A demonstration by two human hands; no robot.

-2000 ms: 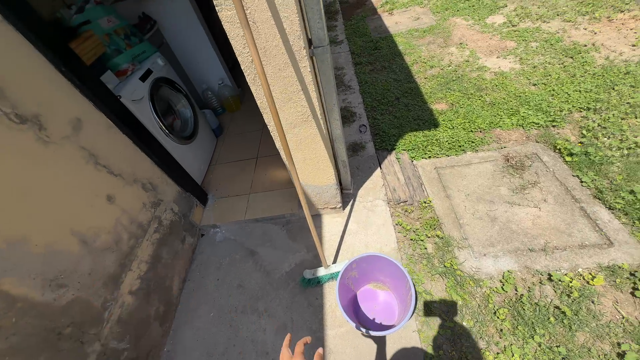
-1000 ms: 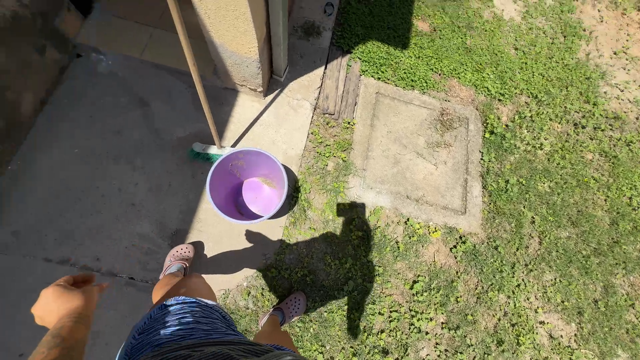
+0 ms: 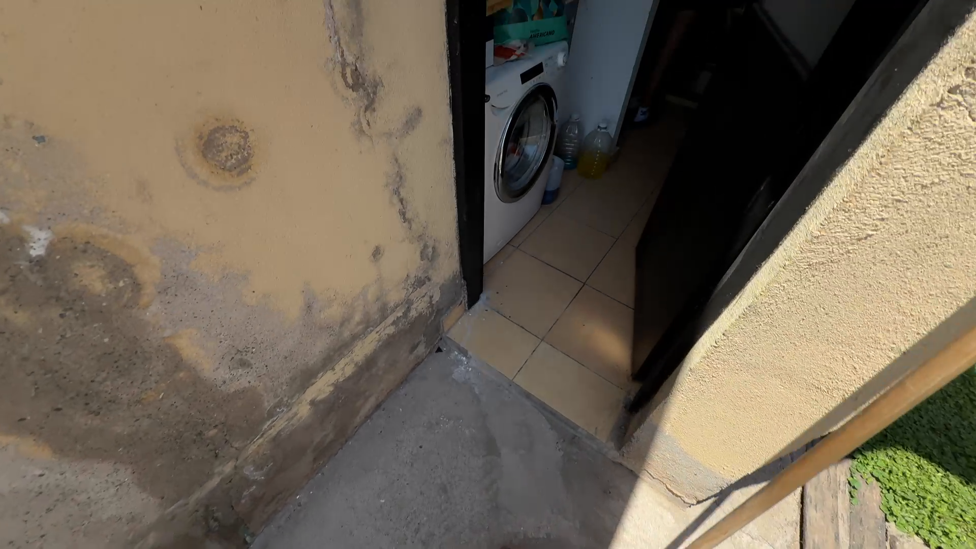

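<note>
Neither of my hands shows in the head view. A wooden broom handle [image 3: 846, 435] slants across the lower right corner, in front of the textured wall end; its brush is out of the frame. Through the doorway at the upper middle stands a white front-loading washing machine [image 3: 499, 160] with its round door closed. Beside it on the tiles are a bottle of yellow liquid [image 3: 595, 156], a clear plastic bottle [image 3: 569, 141] and a small white and blue container [image 3: 553, 183]. Packages [image 3: 530, 27] lie on top of the machine.
A stained plaster wall [image 3: 305, 191] fills the left. The black door frame [image 3: 466, 152] borders the tiled floor [image 3: 564, 290], with a low threshold to the concrete [image 3: 457, 465]. A rough wall [image 3: 831, 290] stands at the right, with wooden planks [image 3: 827, 503] and green plants [image 3: 915, 465] beyond.
The view has swung to the doorway. The purple bucket and the hand seen one second ago are out of the frame.
</note>
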